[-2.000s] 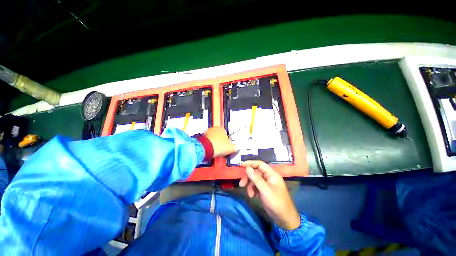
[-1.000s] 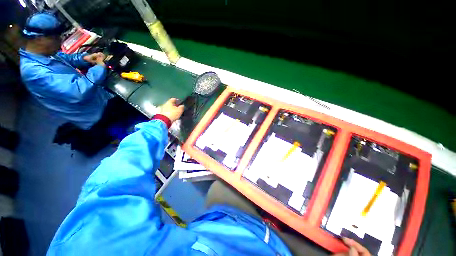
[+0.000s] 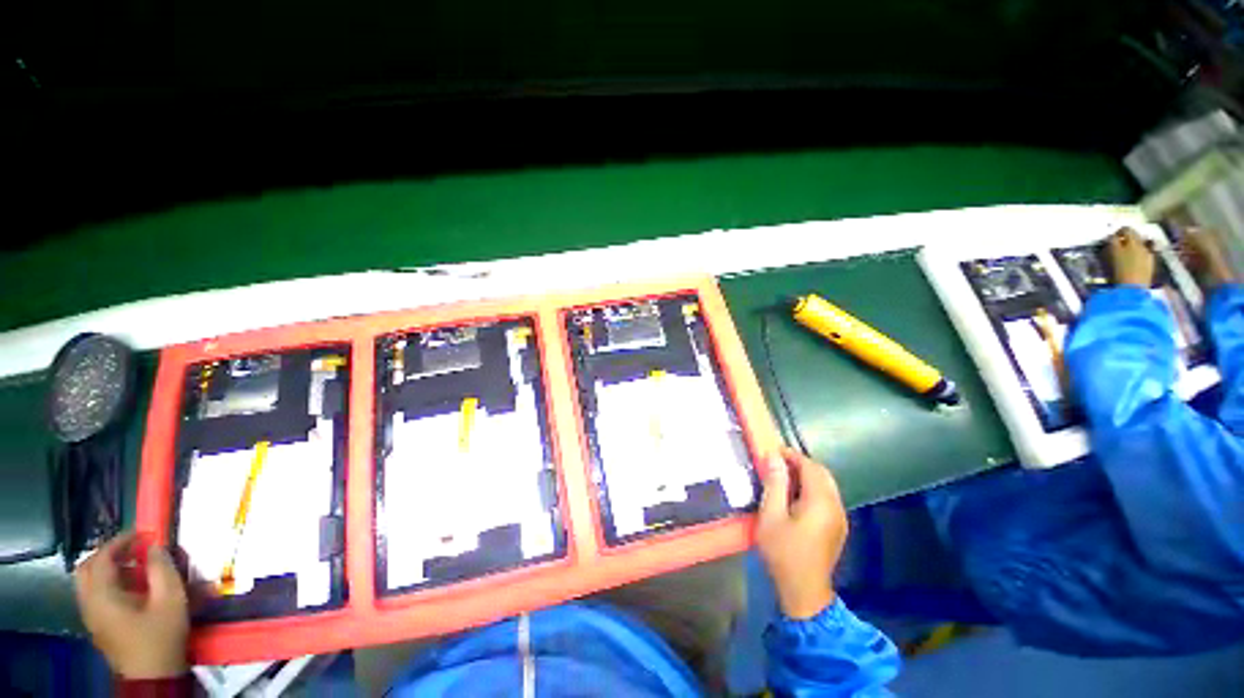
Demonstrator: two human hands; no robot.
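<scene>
A red-orange tray (image 3: pixel 362 464) with three windows lies in front of me on the green bench. Each window holds an open tablet unit (image 3: pixel 464 477) with a white panel, dark patches and a thin orange strip. My left hand (image 3: pixel 132 600) grips the tray's lower left corner, fingers curled at its edge. My right hand (image 3: pixel 802 521) holds the tray's lower right corner, thumb and fingers at the rim.
A round black dish of grey specks (image 3: pixel 90 387) and dark strips (image 3: pixel 85 491) lie left. A yellow screwdriver (image 3: pixel 873 346) with black cord lies right, beside a white tray (image 3: pixel 971 322). A neighbour's blue sleeves (image 3: pixel 1139 368) and hands reach over that tray. A white rail (image 3: pixel 546 267) runs behind.
The view has swung back to the right. My left hand has moved from the dark strips to the tray's left corner. My right hand now shows fully at the right corner.
</scene>
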